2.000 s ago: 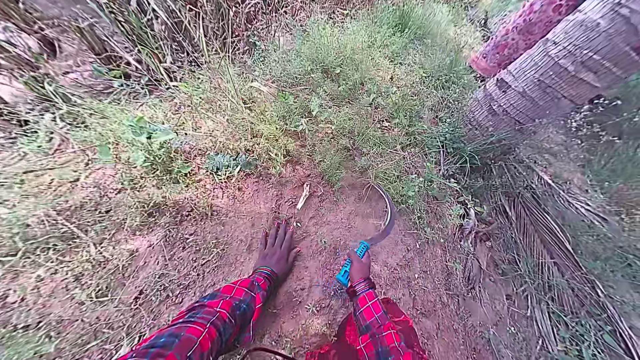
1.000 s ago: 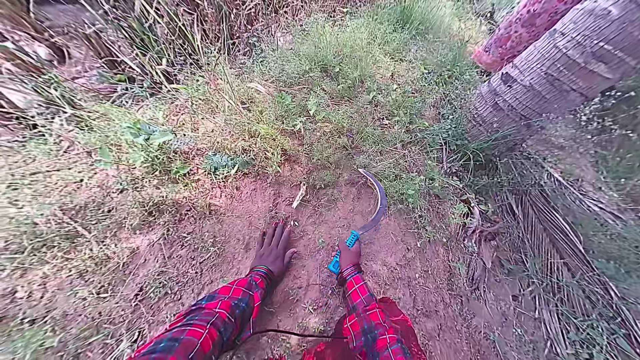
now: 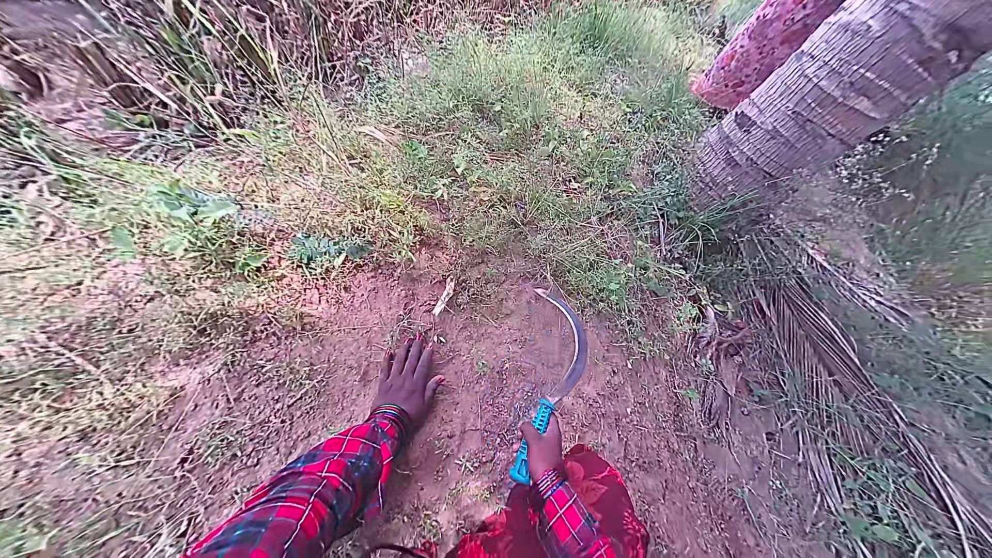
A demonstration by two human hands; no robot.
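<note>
My left hand (image 3: 407, 380) is held flat, palm down, over the bare soil, its fingers a little apart and nothing in it; whether it presses on the ground I cannot tell. Closed around the turquoise handle of a sickle (image 3: 577, 353) is my right hand (image 3: 542, 446). The curved metal blade points up and bends to the left at its tip, close to the edge of the grass. A small pale dry scrap (image 3: 444, 296) lies on the soil just beyond my left fingertips.
Green weeds and grass (image 3: 504, 163) grow ahead, with dry stalks (image 3: 194, 54) at the upper left. A ringed tree trunk (image 3: 821, 101) leans at the upper right, with pink patterned cloth (image 3: 759, 54) behind it. Dry palm fronds (image 3: 821, 349) lie on the right.
The sickle in my right hand has moved a little left and back toward me since the earliest frame. My left hand stays palm down over the soil.
</note>
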